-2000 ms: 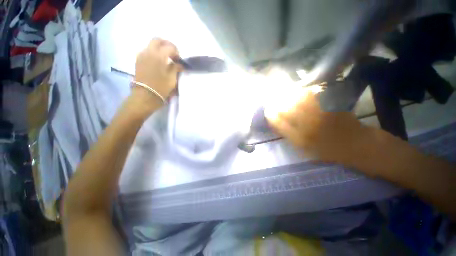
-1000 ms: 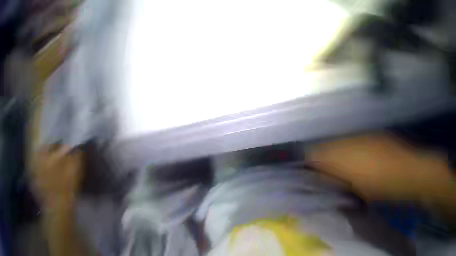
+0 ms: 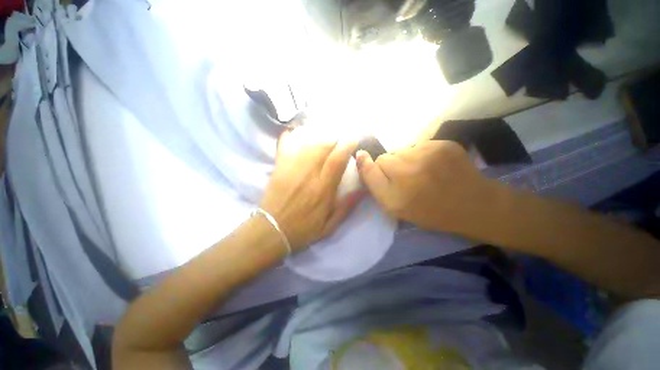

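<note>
A pale grey-white garment panel [image 3: 340, 253] lies on the table under my left hand, its rounded end hanging over the front edge. My left hand [image 3: 311, 177] presses on the panel, fingers close to my right hand. My right hand [image 3: 423, 181] pinches a dark strip [image 3: 370, 148] between thumb and finger, at the panel. A dark piece [image 3: 496, 139] shows just beyond my right hand; whether it joins the held strip cannot be told. The needle area is lost in white glare.
Dark strips [image 3: 557, 54] lie heaped at the back right, with one dark piece [image 3: 464, 55] beside the machine. A flat dark rectangle with a tan edge [image 3: 646, 108] lies far right. Pale panels [image 3: 43, 166] hang at left. Grey cloth [image 3: 405, 303] lies below the table edge.
My left hand has come from low at the left, off the table, up onto a panel. My right hand has risen from below the table edge and now holds a dark strip.
</note>
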